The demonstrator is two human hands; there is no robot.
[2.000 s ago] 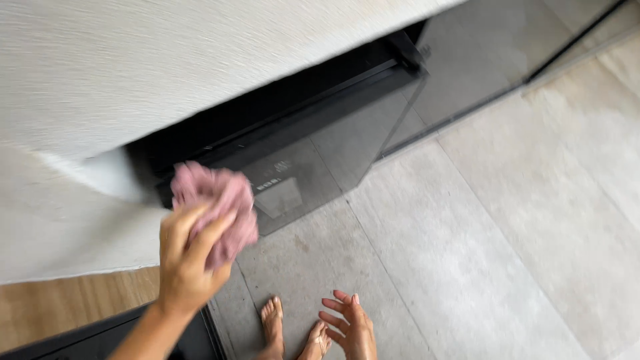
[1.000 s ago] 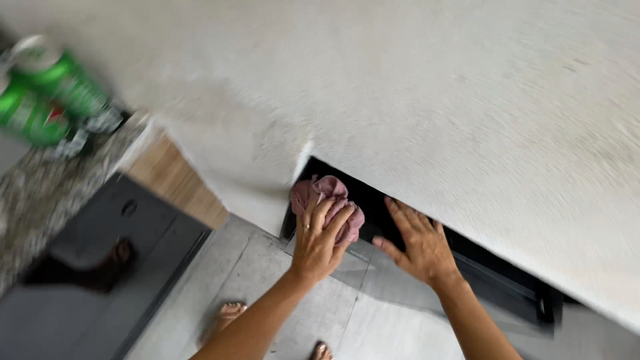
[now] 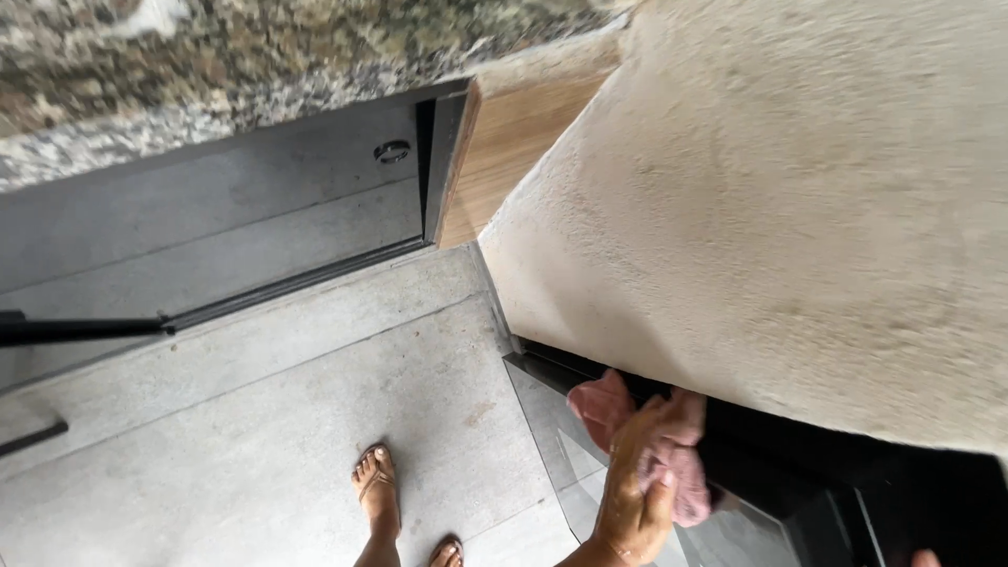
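In the lower right of the head view, my left hand point(image 3: 636, 492) grips a crumpled pink cloth point(image 3: 683, 465). The cloth lies against the black top edge of an open, glossy dark door point(image 3: 567, 449), just below the rough pale wall point(image 3: 748, 197). Of my right hand only a fingertip point(image 3: 925, 559) shows at the bottom edge, over the dark opening point(image 3: 921, 488); whether it touches anything is hidden.
A speckled granite countertop point(image 3: 236, 94) spans the upper left, above a dark glossy cabinet front point(image 3: 220, 189) and a wood side panel point(image 3: 524, 150). A black bar handle point(image 3: 31, 437) is at far left. My sandalled feet point(image 3: 378, 484) stand on grey floor tiles point(image 3: 299, 425).
The view has swung far toward the granite counter. My left hand still holds the cloth, now on the door's top edge. My right hand, fully visible a second ago, has mostly left the view.
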